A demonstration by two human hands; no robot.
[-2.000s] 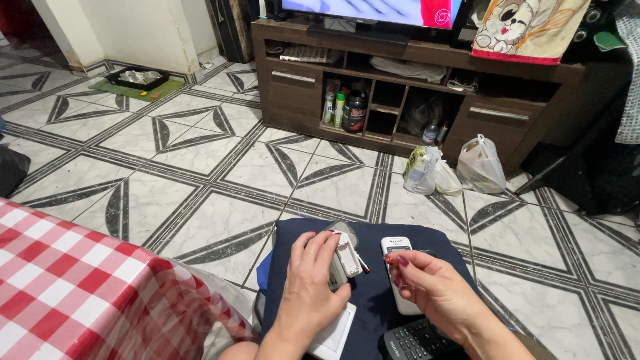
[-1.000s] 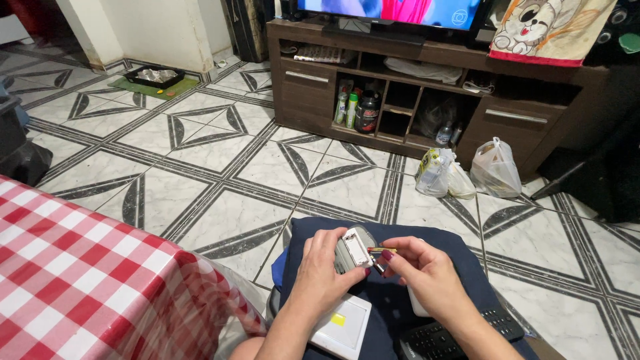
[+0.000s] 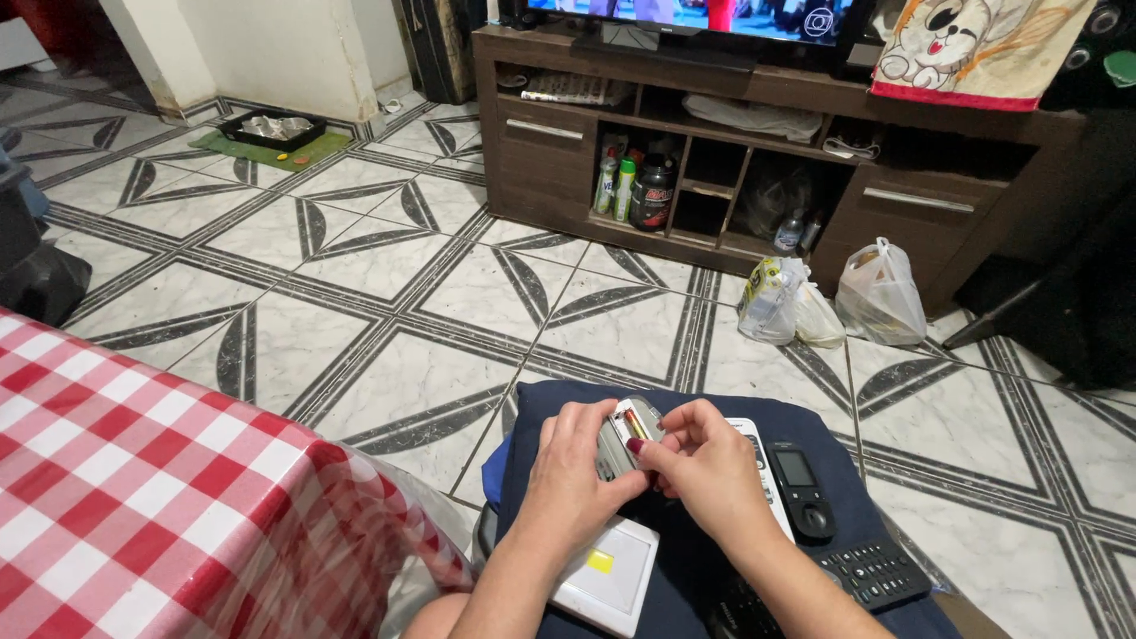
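Note:
My left hand [image 3: 577,461] grips a grey device [image 3: 614,448] whose battery compartment faces up. A battery [image 3: 635,422] with a gold and orange-red end lies in that compartment, and the fingers of my right hand [image 3: 701,453] are on it; whether they still pinch it I cannot tell. Below my left hand a white square-framed device [image 3: 612,577] with a yellow patch rests on a navy cushion [image 3: 568,399]. Right of my hands lie a white remote control [image 3: 770,484], partly hidden by my right hand, a black cordless handset [image 3: 800,488] and a black remote control [image 3: 874,572].
A table with a red checked cloth [image 3: 160,479] stands at the left. Plastic bags [image 3: 880,293] sit on the tiled floor before a dark wooden TV stand [image 3: 546,173]. A black tray [image 3: 272,131] lies on a green mat [image 3: 213,144] by the wall.
The battery, held beside the device in my right fingers a second ago, now lies in the compartment. The view has shifted, and the black handset now shows beside the white remote.

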